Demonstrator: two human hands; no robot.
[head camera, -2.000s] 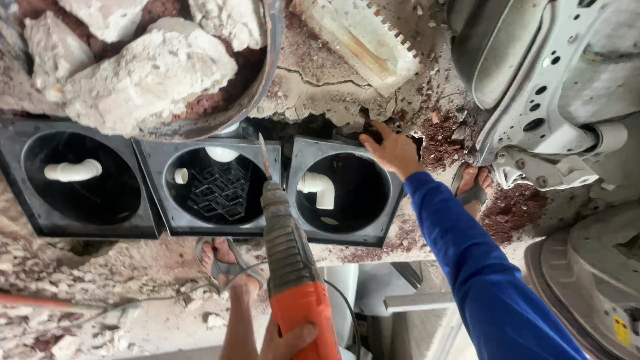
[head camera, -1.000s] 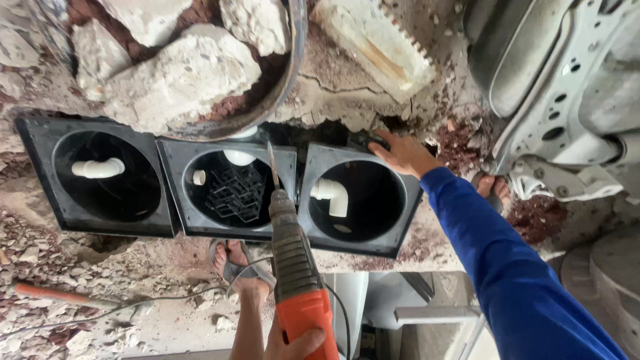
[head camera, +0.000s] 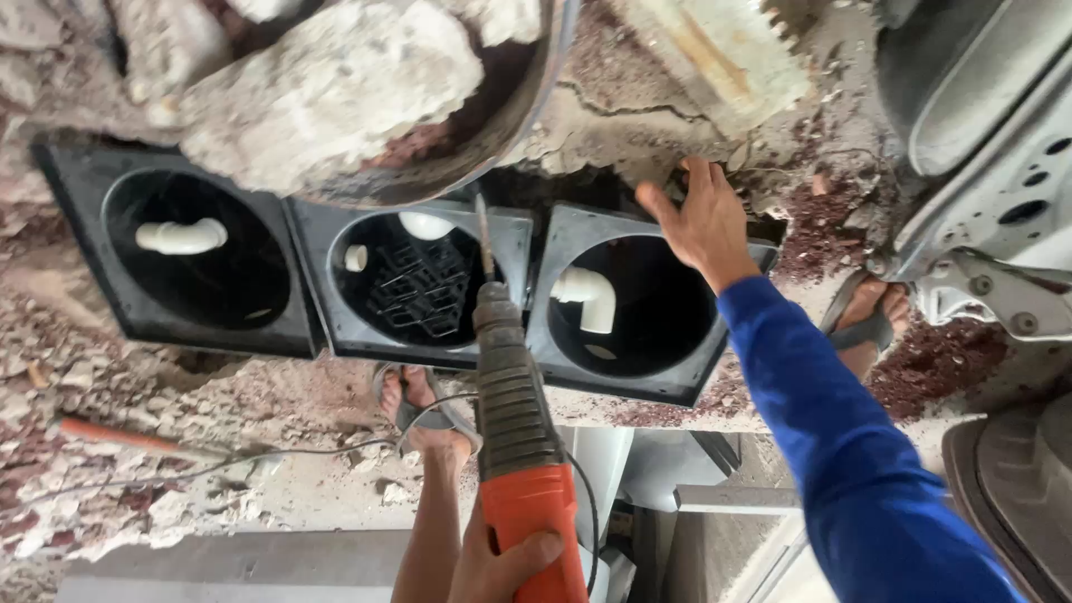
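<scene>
My left hand (head camera: 511, 561) grips the orange rear housing of a rotary hammer drill (head camera: 523, 435), whose pointed chisel bit (head camera: 483, 234) lies over the gap between the middle and right black plastic boxes. My right hand (head camera: 699, 213), in a blue sleeve, is at the broken concrete edge above the right box (head camera: 695, 385), fingers on a greyish piece; whether it grips it I cannot tell. A white elbow pipe (head camera: 595, 297) shows inside that box. The middle box (head camera: 402, 356) holds black lattice pieces, and the left box (head camera: 126, 301) has a white pipe fitting (head camera: 182, 237).
A round tub (head camera: 536, 109) of concrete chunks (head camera: 335, 92) overhangs the boxes. Rubble (head camera: 92, 368), an orange-handled tool (head camera: 126, 435) and a cable (head camera: 251, 456) lie at lower left. Sandalled feet (head camera: 423, 410) stand beside the boxes. Metal vehicle-like parts (head camera: 997, 193) are at right.
My right hand stays near the broken edge, its fingers now more spread around the greyish piece. The drill remains in my left hand, its bit beside the middle box. The view has shifted slightly.
</scene>
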